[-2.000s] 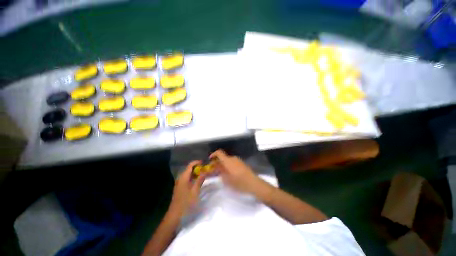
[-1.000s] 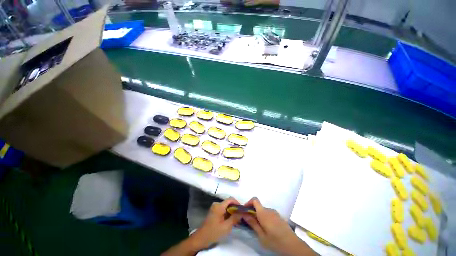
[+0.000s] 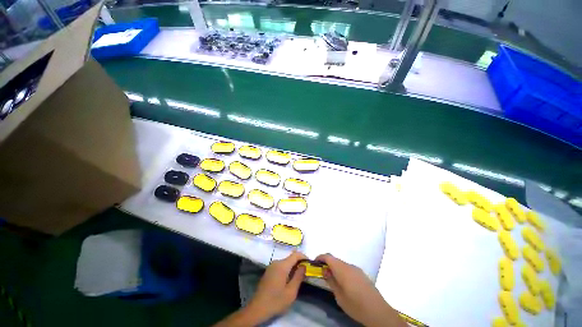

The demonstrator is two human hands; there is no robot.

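My left hand [image 3: 279, 281] and my right hand [image 3: 348, 285] hold a fitted case [image 3: 313, 269] between them over the bench's front edge. Its yellow side shows, with a dark rim along the top. A clear blister tray [image 3: 260, 243] on the bench holds rows of fitted cases [image 3: 250, 223], yellow side up. Several black shells [image 3: 176, 177] without visible yellow lie at its left end. Loose yellow inserts [image 3: 506, 273] lie spread on white sheets [image 3: 427, 255] at the right.
A large open cardboard carton [image 3: 70, 147] stands at the bench's left end. The green conveyor belt [image 3: 255, 102] runs behind the white bench. Blue bins [image 3: 536, 96] stand beyond it, near a metal post [image 3: 411, 48]. A white and blue stool-like object [image 3: 108, 265] is low at left.
The held case is turned so more of its yellow side shows. Both hands stay on it. The view has shifted slightly, moving the carton and tray left.
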